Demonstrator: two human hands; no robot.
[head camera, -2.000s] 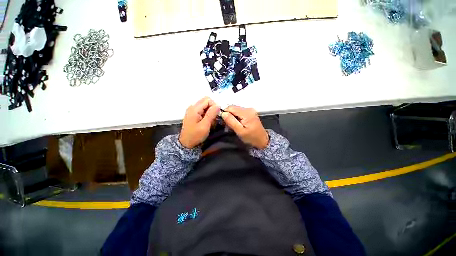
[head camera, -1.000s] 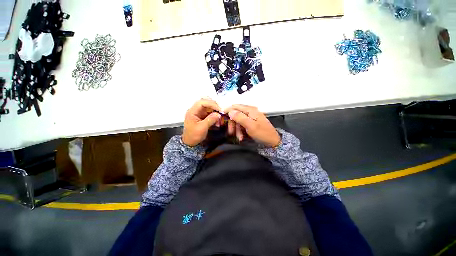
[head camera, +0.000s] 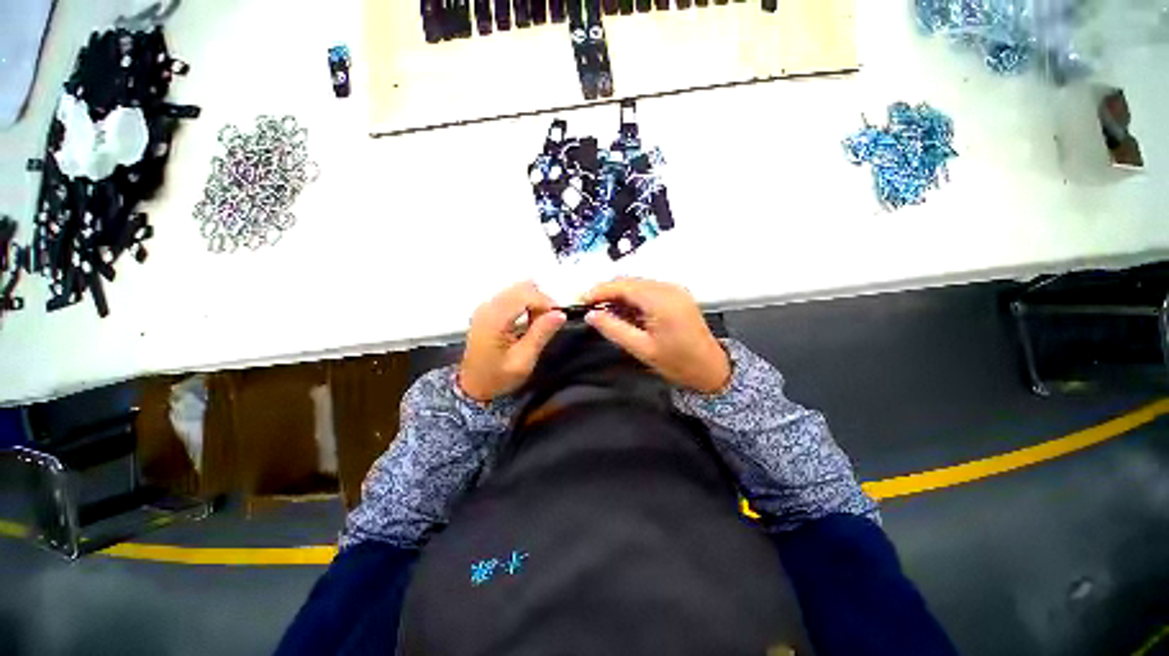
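A small dark strap piece (head camera: 577, 311) is held between the fingertips of both hands, just off the table's near edge. My left hand (head camera: 508, 344) pinches its left end between thumb and fingers. My right hand (head camera: 659, 336) pinches its right end. Most of the piece is hidden by the fingers, and its details are too small to tell. A pile of black straps with silver and blue fittings (head camera: 597, 192) lies beyond my hands. Metal rings (head camera: 257, 183) lie in a loose pile to the left, and blue-silver fittings (head camera: 901, 155) in a pile to the right.
A tan board (head camera: 487, 87) at the back bears black straps in a row. A tangled black strap heap (head camera: 96, 231) with a white wad (head camera: 103, 139) lies far left. A single strap (head camera: 339, 71) lies by the board. A small carton (head camera: 1119, 128) stands far right. Metal-legged stools flank me.
The view has tilted, showing more of the board and its strap row. Both hands have turned slightly, and the dark piece now shows level between the fingertips, where the fingers covered it more before.
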